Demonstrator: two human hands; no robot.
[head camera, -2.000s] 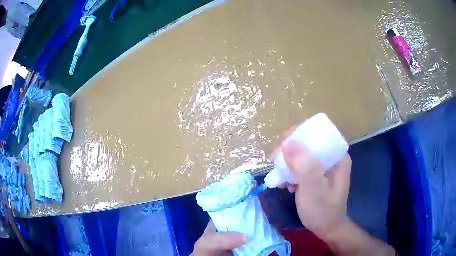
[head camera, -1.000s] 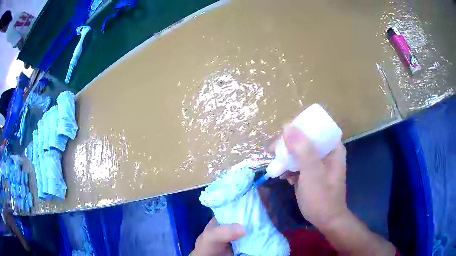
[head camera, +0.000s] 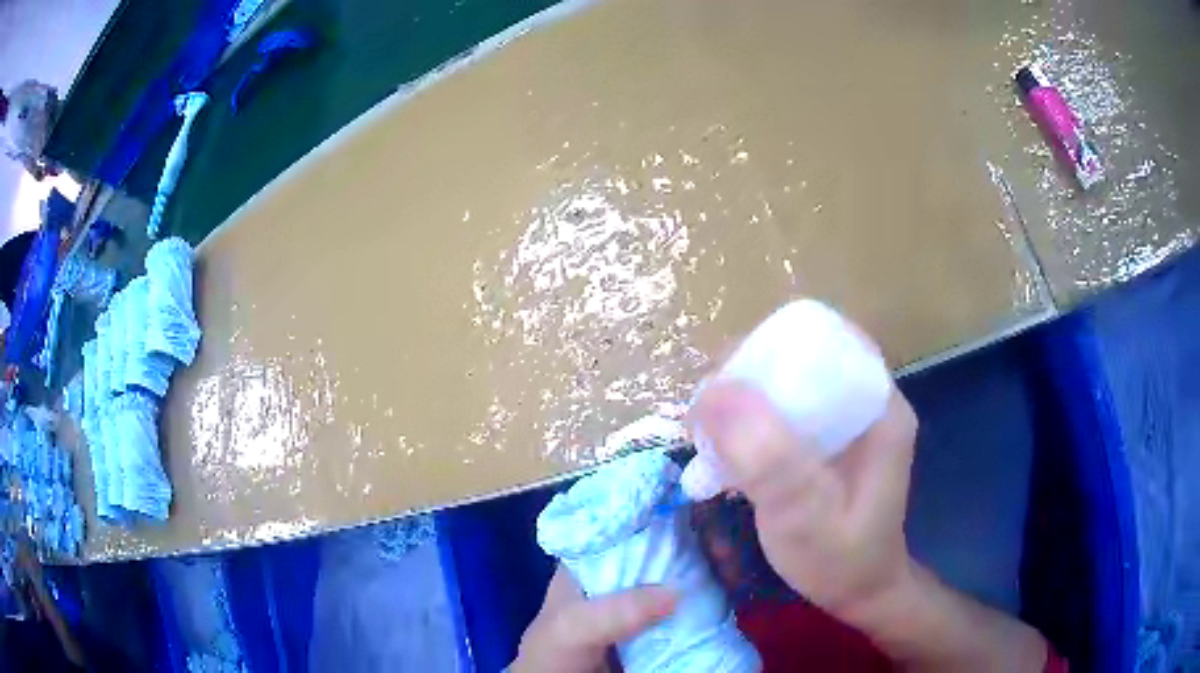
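A light blue fabric sleeve (head camera: 645, 565) stands upright at the near edge of the bench, its thick ruffled rim facing up. My left hand (head camera: 590, 623) is closed around its lower part, thumb across the front. My right hand (head camera: 823, 506) grips a white squeeze bottle (head camera: 809, 381), tilted with its nozzle end down at the right side of the sleeve, just below the rim. The bottle's blue tip is small and partly hidden there; I cannot tell whether fluid comes out.
Light blue rolled sleeves (head camera: 125, 394) lie in rows at the bench's left. A pink stick with a dark end (head camera: 1058, 125) lies at the right. A green conveyor (head camera: 342, 79) carries narrow pale and dark blue pieces. Blue bins (head camera: 1099, 487) are below the edge.
The bottle dips slightly and its nozzle stays by the rim. The sleeve and my left hand shift slightly right. The pieces on the conveyor have moved left and down.
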